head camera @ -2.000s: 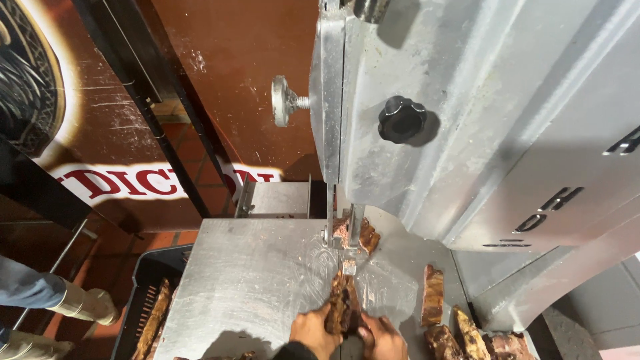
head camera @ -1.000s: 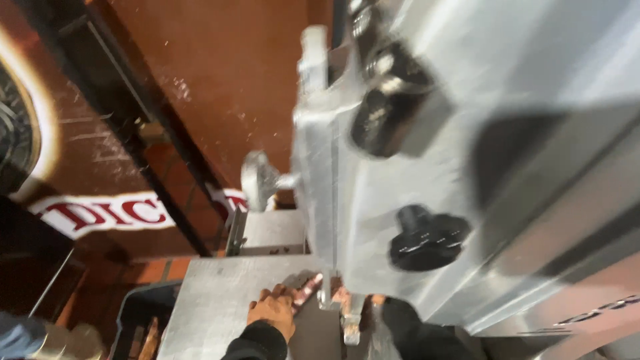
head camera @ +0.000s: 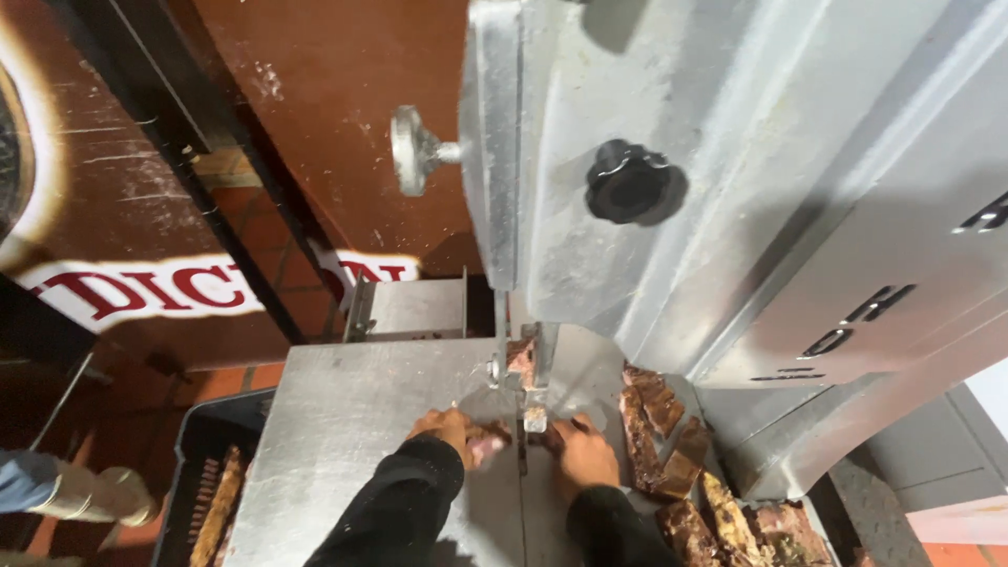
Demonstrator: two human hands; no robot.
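Observation:
A metal band saw stands ahead, its blade guide low over the steel table. Left of the blade slot my left hand holds a piece of meat against the table. Just right of the slot my right hand is closed on a darker piece of meat, mostly covered by its fingers. Another chunk of meat lies behind the guide at the blade. Browned meat strips lie on the table to the right of my right hand.
More meat pieces sit at the table's lower right. At the left, a black crate holds meat strips. Beyond it a person's boot is on the tiled floor. A black knob and a metal knob stick out from the saw.
Two seconds ago my hands were together on one strip before the blade; now they are apart, one each side of the slot, each with a piece.

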